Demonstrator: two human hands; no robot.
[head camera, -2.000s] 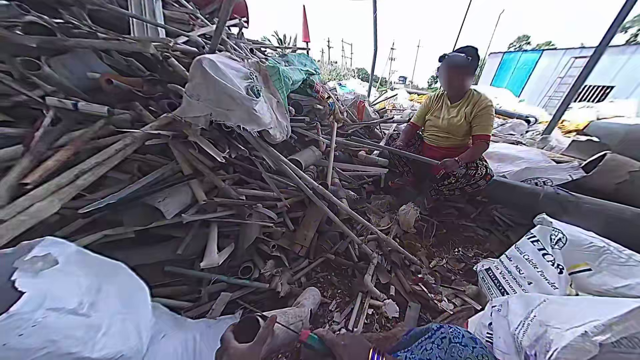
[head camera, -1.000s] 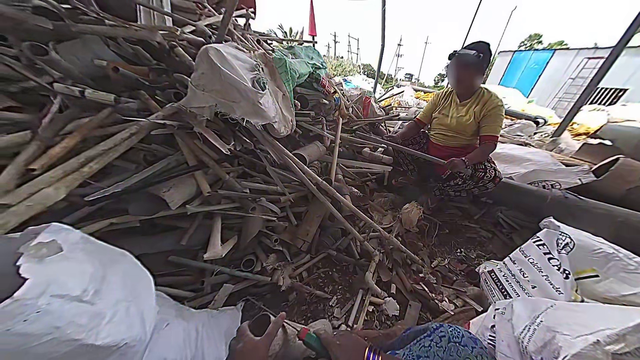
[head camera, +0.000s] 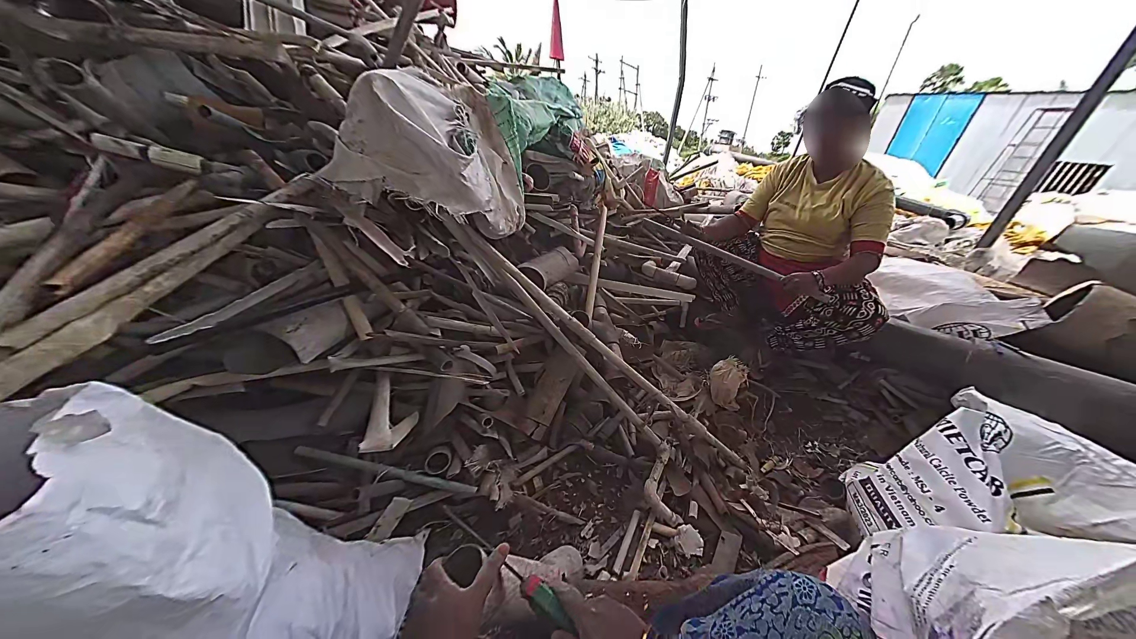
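At the bottom edge of the head view, my left hand (head camera: 453, 593) grips a short piece of pipe (head camera: 463, 565), its round open end facing up. Just right of it, my right hand (head camera: 603, 612) is closed on the red and green handle of a screwdriver-like tool (head camera: 548, 603). The tool's thin dark shaft (head camera: 470, 530) points up and left, past the pipe piece. Another pale pipe piece (head camera: 561, 561) lies close behind the hands. Both hands are partly cut off by the frame's edge.
A tall heap of scrap pipes (head camera: 293, 328) fills the left and middle. White sacks lie at left (head camera: 133, 524) and right (head camera: 1003, 568). A co-worker (head camera: 816, 213) sits beyond, holding a long pipe (head camera: 719, 253). A large grey pipe (head camera: 1012, 377) lies at right.
My left hand and the pipe piece have tilted: its open end pointed more to the left two seconds ago and faces up now. The tool stays in my right hand.
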